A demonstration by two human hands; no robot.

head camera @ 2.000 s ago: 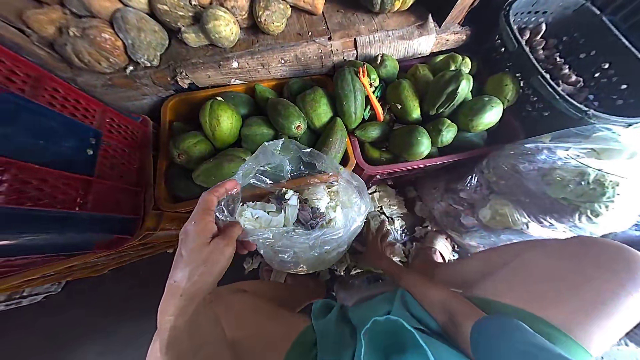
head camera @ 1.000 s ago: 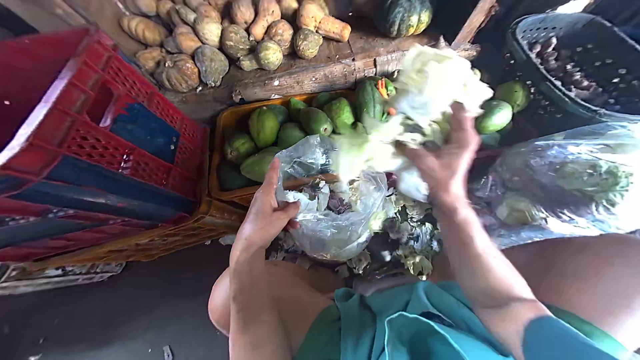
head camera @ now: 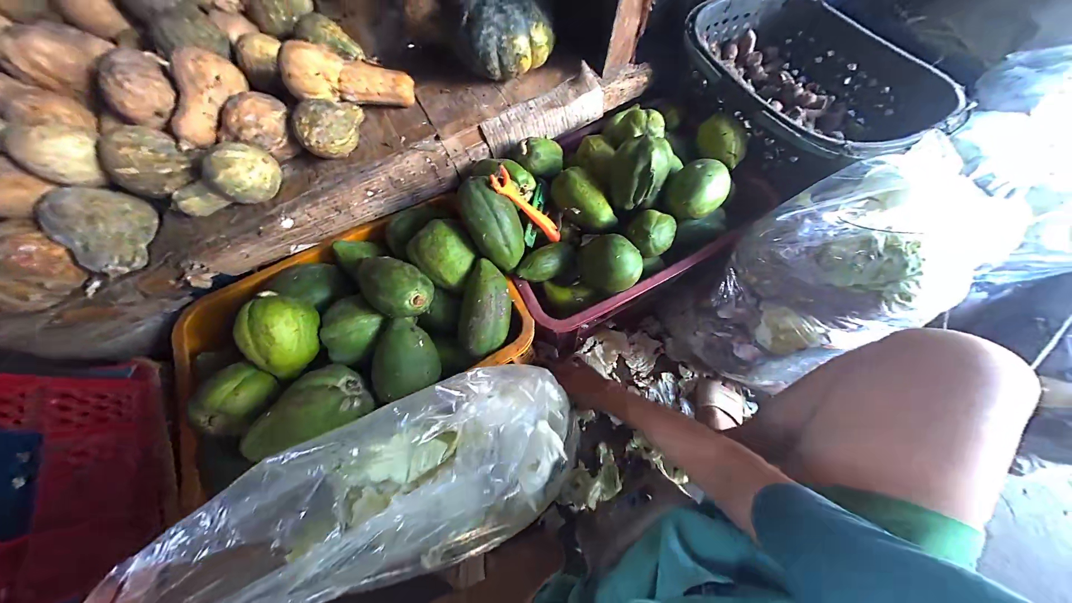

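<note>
A clear plastic bag [head camera: 419,469] with pale leafy vegetable pieces inside stretches from the lower left to the centre. My right hand [head camera: 578,381] is low beside the corner of the maroon crate [head camera: 590,318], near loose leaf scraps [head camera: 628,360]. It is dark and partly behind the bag, so its fingers and any hold are unclear. I cannot make out my left hand; a brownish shape shows dimly through the bag's lower left part. Green papayas [head camera: 398,285] fill the orange crate [head camera: 186,352] and the maroon one. An orange forked object [head camera: 523,201] lies on the papayas.
Squashes [head camera: 138,88] lie on a wooden platform edged by a rough beam [head camera: 377,188]. A dark green pumpkin [head camera: 507,38] sits behind. Red crates [head camera: 84,477] stand left. At right are a dark basket [head camera: 846,142] of small brown produce and a large plastic bag [head camera: 863,251] with leafy vegetables.
My right hand, raised with pale leaves a second ago, is now low by the crates. The bag has moved from upright at my left hand to stretched across the lower left. The view has shifted.
</note>
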